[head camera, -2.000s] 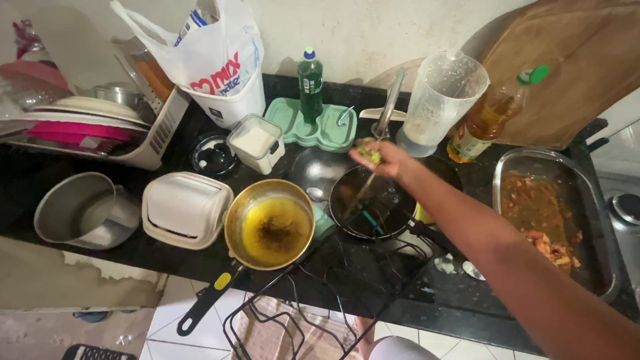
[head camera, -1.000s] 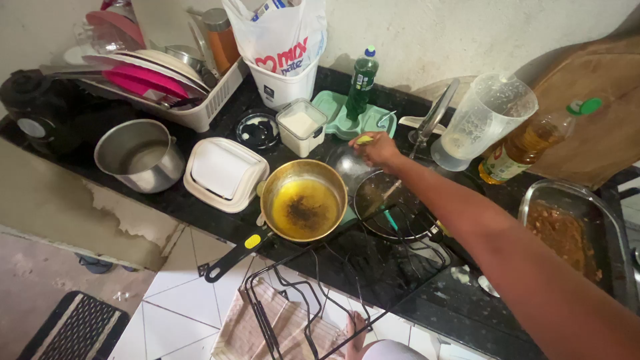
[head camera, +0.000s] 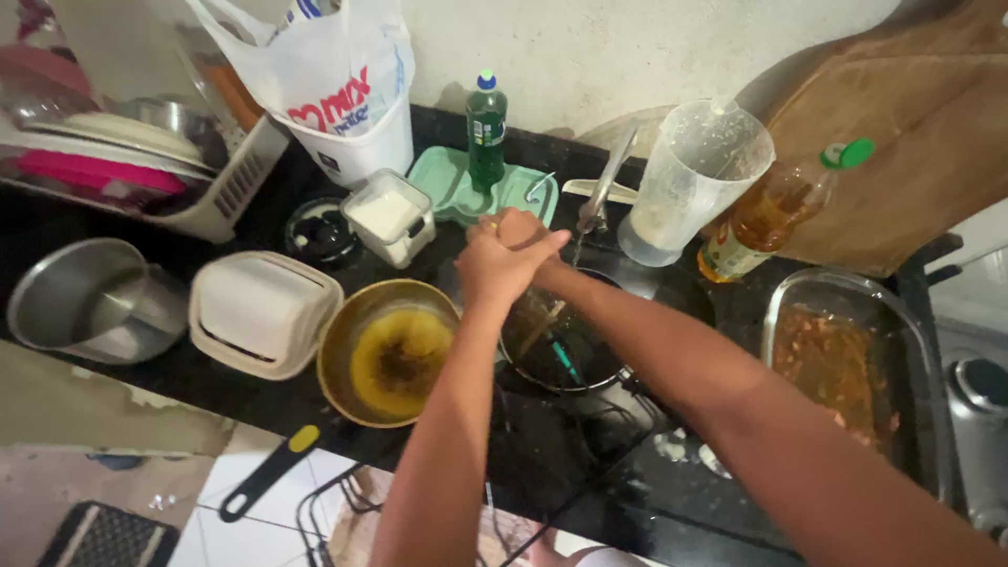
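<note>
My left hand (head camera: 504, 256) is laid over my right hand (head camera: 526, 235), and both are together left of the metal faucet (head camera: 608, 177), from which water runs. A bit of something yellow shows between the fingers; the hands hide most of it. Below them a dark round pan (head camera: 563, 370) holds utensils, one with a teal handle (head camera: 565, 362). Behind the hands a green bottle (head camera: 487, 134) stands on a green egg-carton-like tray (head camera: 441, 185). To their lower left sits a frying pan (head camera: 386, 354) with yellow liquid and dark residue in it.
Left are a metal pot (head camera: 79, 303), a lidded white container (head camera: 264, 311), a dish rack (head camera: 228, 185) and a square container of white powder (head camera: 390, 216). Right are a plastic pitcher (head camera: 693, 181), a green-capped bottle (head camera: 776, 213) and a glass baking dish (head camera: 850, 378) with brown food. A black wire rack (head camera: 339, 504) is at the front edge.
My left hand has come into view and joined my right hand near the faucet. The yellow-green piece seen at my right hand earlier is now mostly hidden.
</note>
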